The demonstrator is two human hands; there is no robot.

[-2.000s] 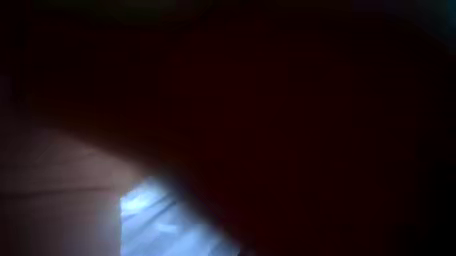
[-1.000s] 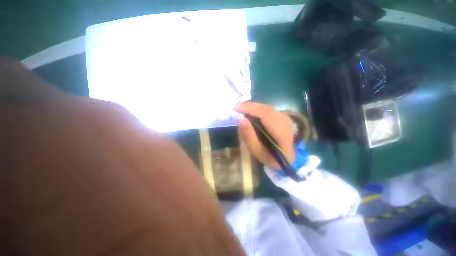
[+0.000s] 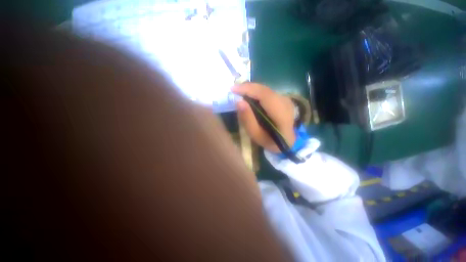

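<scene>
My right hand [image 3: 258, 110] is shut on the black pen-like handle of a soldering iron [image 3: 276, 137], its metal tip pointing up-left over a bright white gridded sheet [image 3: 153, 38]. A blue band is at this wrist. A large, blurred skin-coloured shape, seemingly my left hand [image 3: 133, 158], is very close to the camera and fills the left and lower middle. Its fingers cannot be made out. It hides part of the sheet and most of the brown taped pad [image 3: 248, 148].
A round tan-rimmed dish [image 3: 305, 108] is partly behind my right hand. Right of it are a black bulky shape [image 3: 332, 87] and a small pale-framed box [image 3: 386, 105] on the green bench [image 3: 429, 123]. A white sleeve [image 3: 414, 171] shows at the right.
The view was almost wholly covered two seconds ago. Since one second ago, the blurred hand covers more of the pad and lower middle, and the bench scene has shifted slightly upward.
</scene>
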